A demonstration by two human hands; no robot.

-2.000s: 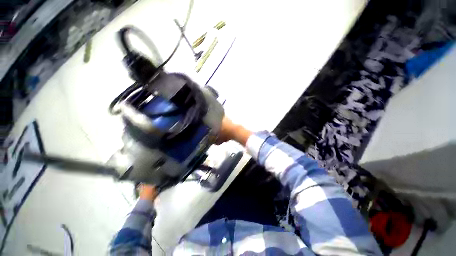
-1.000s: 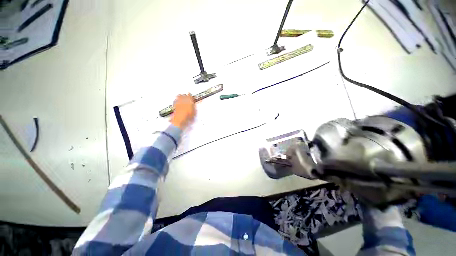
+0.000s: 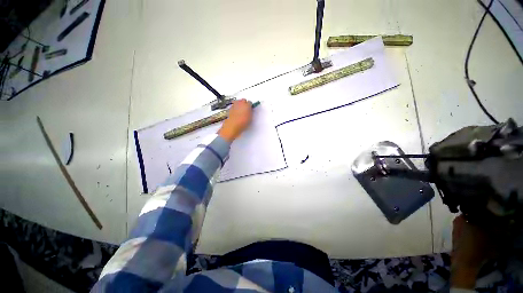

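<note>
My left hand (image 3: pixel 236 119) is over the right end of a brass-coloured weight bar (image 3: pixel 195 125) on the white paper marker (image 3: pixel 264 137). A green tool tip (image 3: pixel 256 104) shows just beyond its fingers. The fingertips are hidden, so what they grip is unclear. My right hand (image 3: pixel 467 246), at the lower right, is under the dark motor of the cutting machine (image 3: pixel 476 163), gripping it with fingers hidden. The machine's grey base plate (image 3: pixel 395 191) is on the table, right of the marked piece. A dark edge (image 3: pixel 141 163) shows at the paper's left end.
Another weight bar (image 3: pixel 332 76) is on the paper, and more bars (image 3: pixel 355 40) are behind. Two clamps (image 3: pixel 222 103) (image 3: pixel 317 67) with dark rods stand at the back edge. A wooden strip (image 3: pixel 70 174) and dark offcut (image 3: pixel 70 149) lie left. A cable (image 3: pixel 467 68) trails at right.
My left hand has moved right along the bar to the green tool. Earlier it was at the machine. The machine has turned, its base plate now pointing toward me. The view has shifted.
</note>
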